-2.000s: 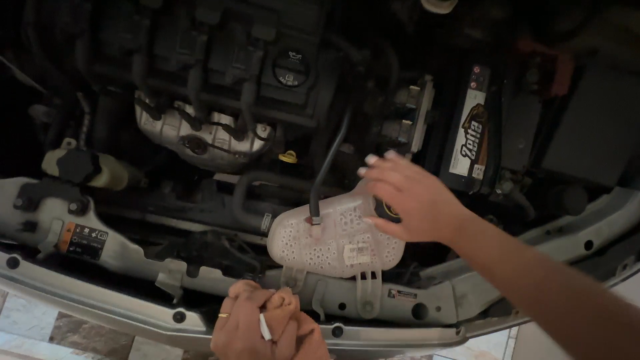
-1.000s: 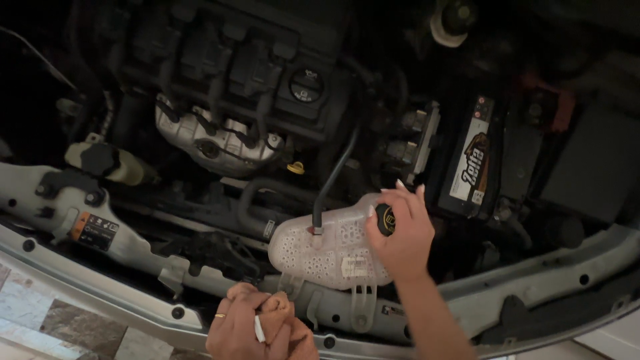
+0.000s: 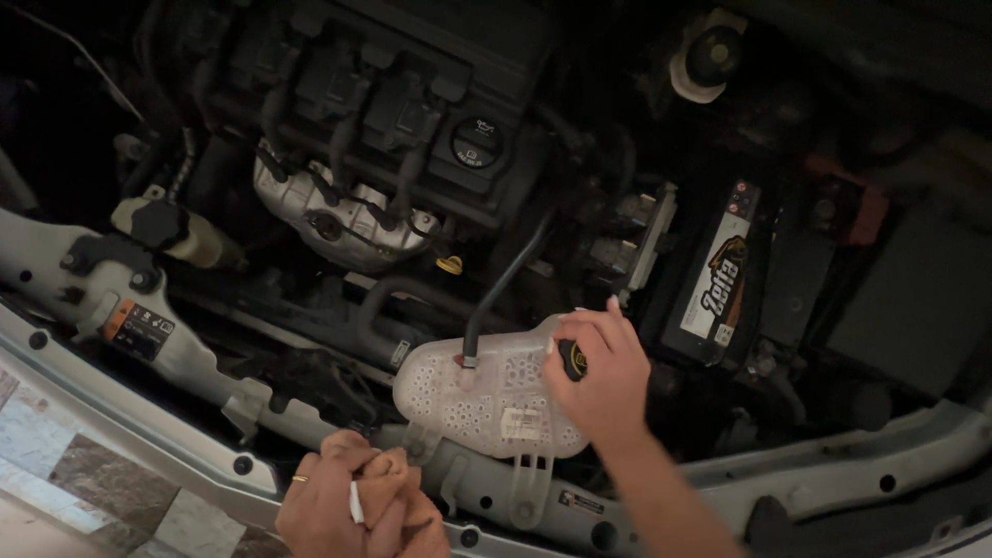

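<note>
My right hand grips the round black cap at the right end of the translucent plastic coolant reservoir; the fingers hide part of the cap. A black rubber hose joins the top of the reservoir, which bears a small printed label. Over the front edge of the engine bay, left of the reservoir's brackets, my left hand is closed on an orange cloth. A small white piece, perhaps the cloth's tag, shows between its fingers.
Behind lie the black engine cover with its oil filler cap, a yellow dipstick handle and a metal heat shield. A Zetta car battery stands at right, a fluid reservoir at left. The metal front crossmember runs below.
My right hand has come down onto the reservoir's cap and closed its fingers around it; two seconds ago it was held spread just above. My left hand still holds the cloth.
</note>
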